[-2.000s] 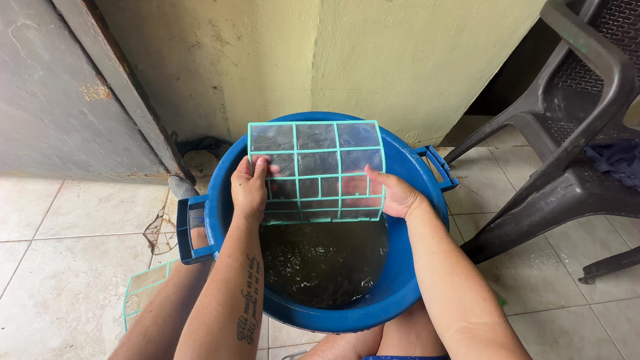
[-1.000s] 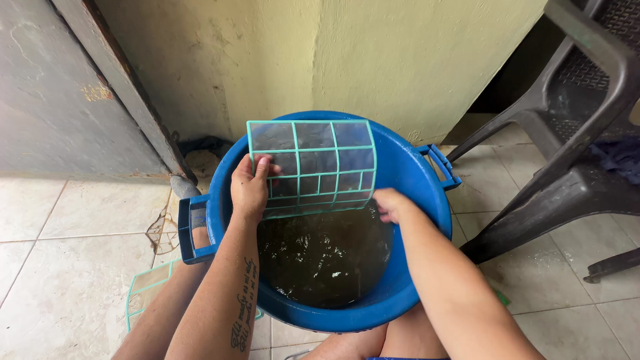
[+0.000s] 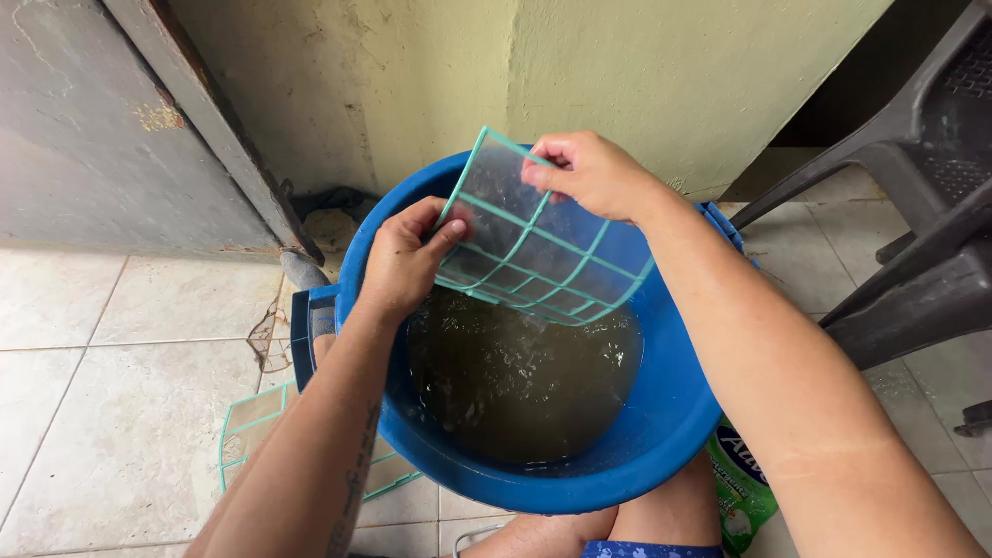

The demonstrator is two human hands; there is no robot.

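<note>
A mesh air filter with a turquoise plastic frame [image 3: 535, 225] is held tilted and bowed above murky water [image 3: 519, 380] in a blue plastic tub [image 3: 674, 372]. My left hand [image 3: 411, 256] pinches its left edge between thumb and fingers. At its upper edge, my right hand [image 3: 589, 174] grips the frame, thumb in front. The filter's lower edge hangs over the water; whether it touches the surface I cannot tell. A second turquoise-framed filter [image 3: 252, 411] lies on the floor at the left, partly hidden behind my left forearm and the tub.
A dark plastic armchair [image 3: 891, 310] stands at the right. A green detergent bag [image 3: 736, 488] lies by the tub's lower right. The tub's left handle [image 3: 314, 333] sticks out over the tiles. Behind are a painted wall [image 3: 434, 85] and a grey metal door [image 3: 124, 155].
My right hand has moved up from the filter's lower right to its upper edge. The filter has gone from nearly level to slanting down to the right.
</note>
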